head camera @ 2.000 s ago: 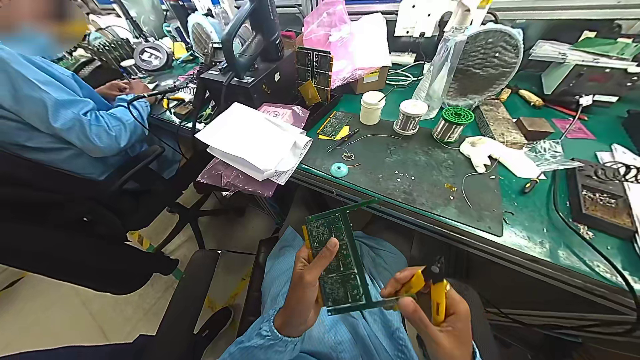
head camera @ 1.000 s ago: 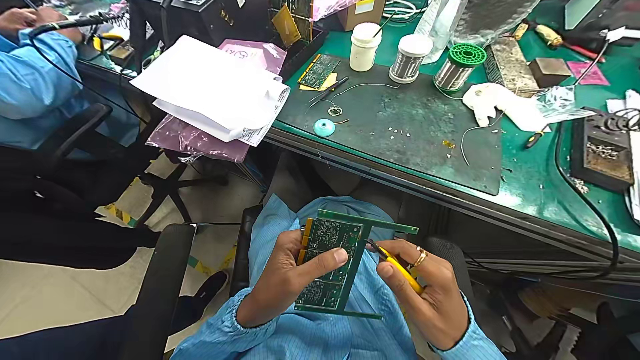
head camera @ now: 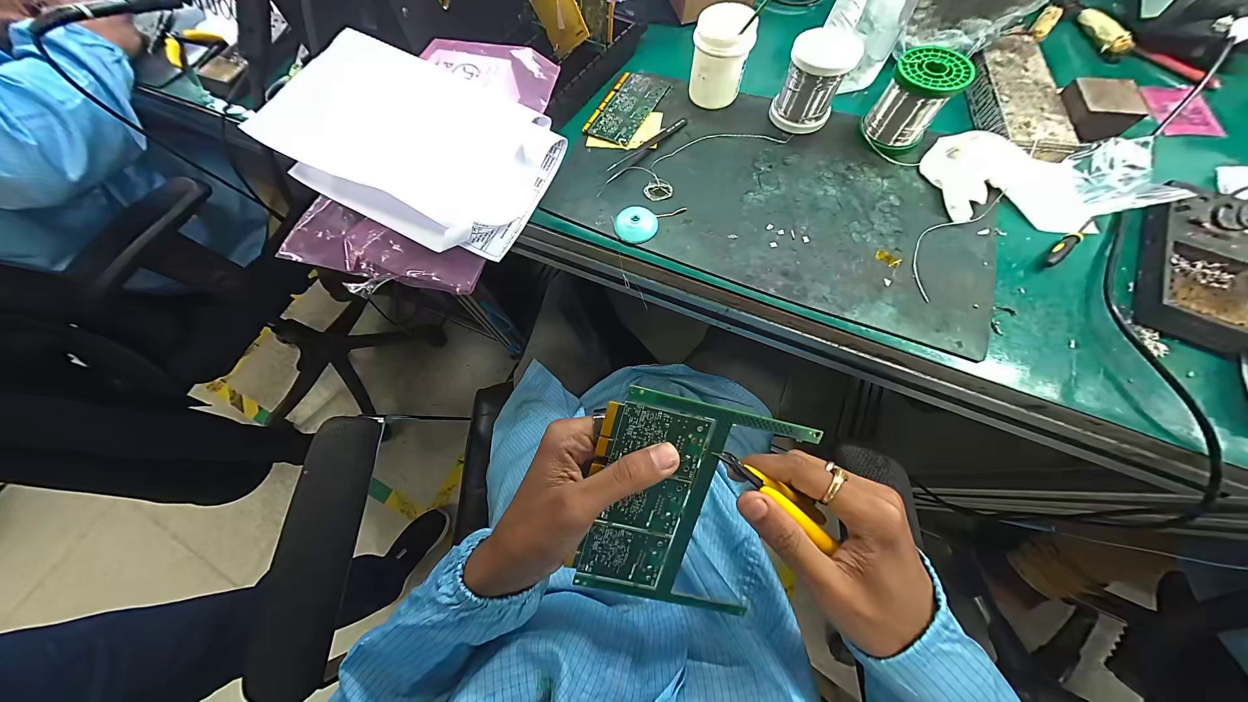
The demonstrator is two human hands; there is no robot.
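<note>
My left hand [head camera: 575, 497] grips a green printed circuit board panel [head camera: 690, 507] by its left side, thumb on top near the middle, over my lap. Gold edge contacts show along the panel's left side. Part of the frame is cut away, leaving a thin strip that sticks out at the top right and another at the bottom. My right hand [head camera: 843, 531] is closed around yellow-handled cutting pliers [head camera: 795, 507]. The pliers' dark jaws lie at the panel's right rail, just below the upper strip; whether they touch it cannot be told.
On the green bench lies a dark mat [head camera: 829, 214] with a small circuit board [head camera: 629, 107], tweezers [head camera: 648, 146], a blue disc [head camera: 636, 224] and a solder wire spool [head camera: 916, 97]. Papers [head camera: 409, 136] overhang at left. A co-worker's sleeve [head camera: 58, 146] and a chair armrest [head camera: 312, 546] are nearby.
Two seconds ago the pliers were at the panel's lower right corner; they have since moved up along its right rail. Both hands keep their hold. The view has tilted down.
</note>
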